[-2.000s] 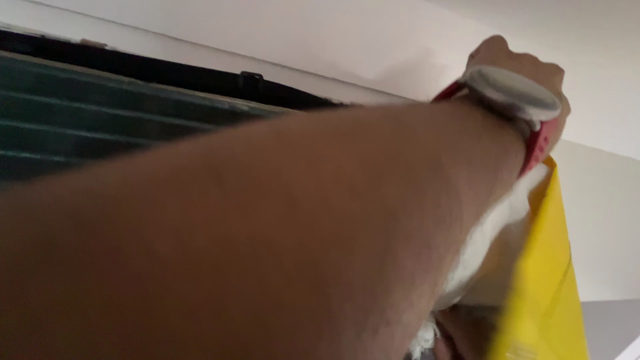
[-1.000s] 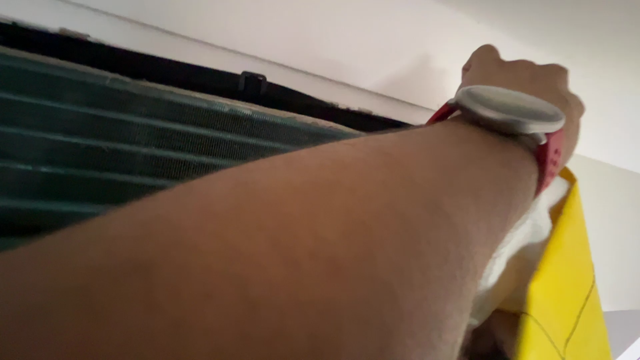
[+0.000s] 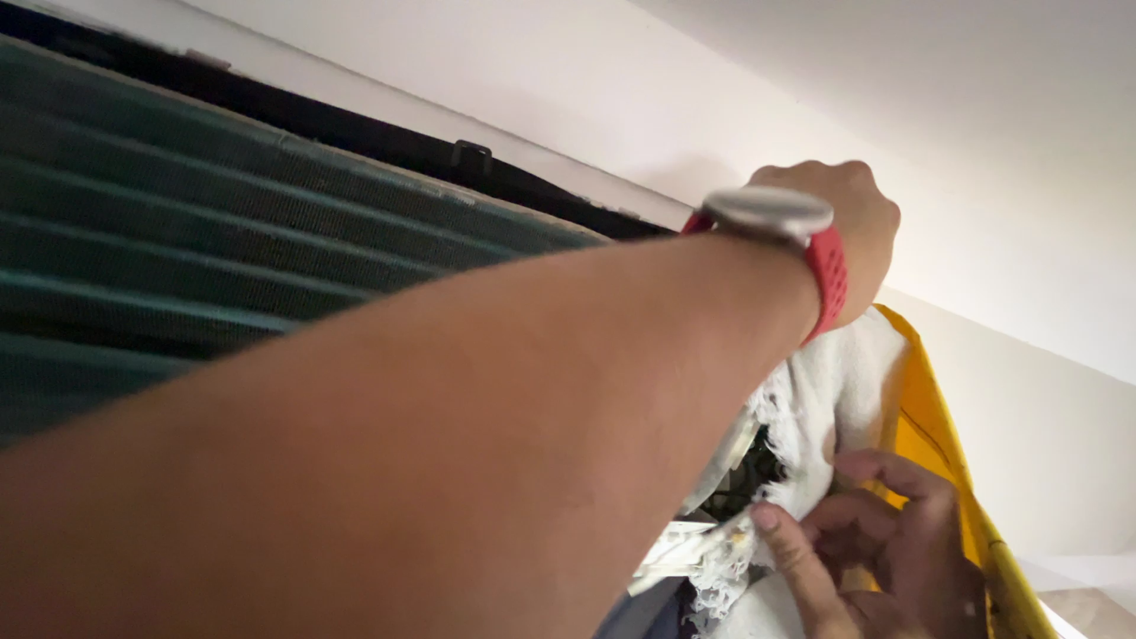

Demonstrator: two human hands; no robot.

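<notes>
My left forearm crosses the view from the lower left, with a round watch (image 3: 768, 211) on a red strap at the wrist. My left hand (image 3: 834, 222) is bent with its knuckles up, above a white cloth (image 3: 812, 399) with frayed edges; its fingertips are hidden. At the lower right, my right hand (image 3: 874, 541) has its fingers apart, the thumb at the cloth's frayed edge. A yellow sheet (image 3: 932, 426) hangs outside the cloth. Through a gap in the cloth show dark parts (image 3: 741, 479) and a white plastic piece (image 3: 679, 546).
A finned heat-exchanger coil (image 3: 222, 231) of an air conditioner fills the left, partly behind my forearm. A black strip with a small clip (image 3: 472, 157) runs along its upper edge. The pale wall (image 3: 550, 80) rises behind it.
My right hand, barely visible at the bottom before, has come into plain view at the cloth. The gap in the cloth now shows. My left hand appears lower in the picture.
</notes>
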